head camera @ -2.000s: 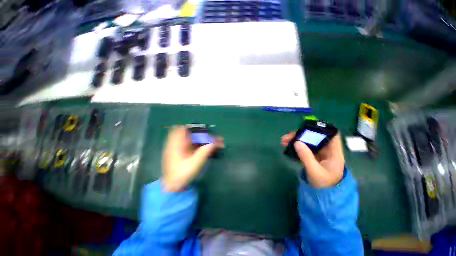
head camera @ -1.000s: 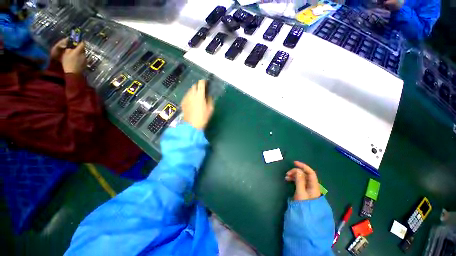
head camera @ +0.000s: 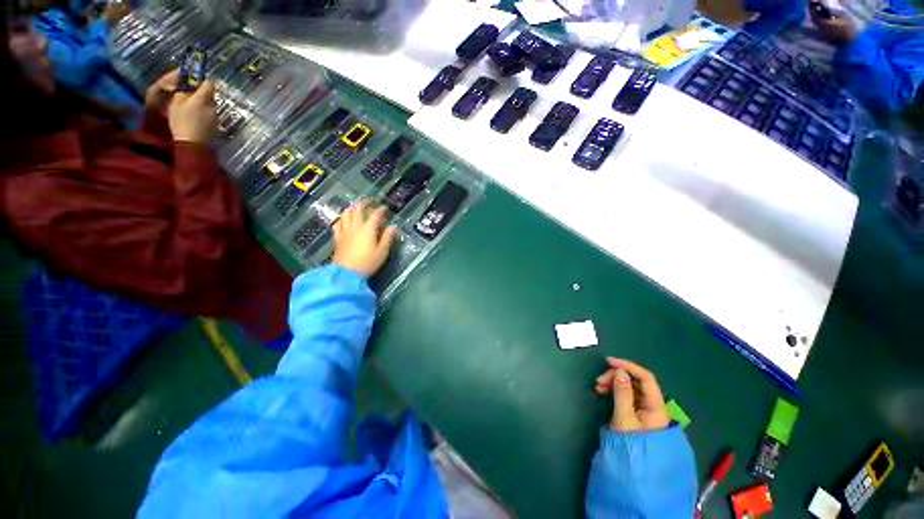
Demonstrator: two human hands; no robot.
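My left hand (head camera: 362,239) is over the front row of the clear blister tray (head camera: 401,274), palm down with its fingers spread. It covers part of a pocket, and what lies under the palm is hidden. Two black phones, one (head camera: 409,189) and another (head camera: 442,210) at the row's end, lie in the back row beyond it. Phones with yellow frames (head camera: 307,178) lie in other pockets. My right hand (head camera: 634,397) rests over the green mat, loosely curled with fingers slightly apart, with nothing seen in it. A green-ended block (head camera: 678,413) shows partly beside it.
A white card (head camera: 576,335) lies on the mat. Black phones (head camera: 554,126) stand on the white board (head camera: 709,218). At right are a red marker (head camera: 721,467), batteries (head camera: 751,500) and a yellow phone (head camera: 868,476). A person in dark red (head camera: 132,223) holds a phone at left.
My left hand has moved from the tray's far right end to its front row, and two black phones now show in the back row. My right hand stays much the same. The view has shifted slightly.
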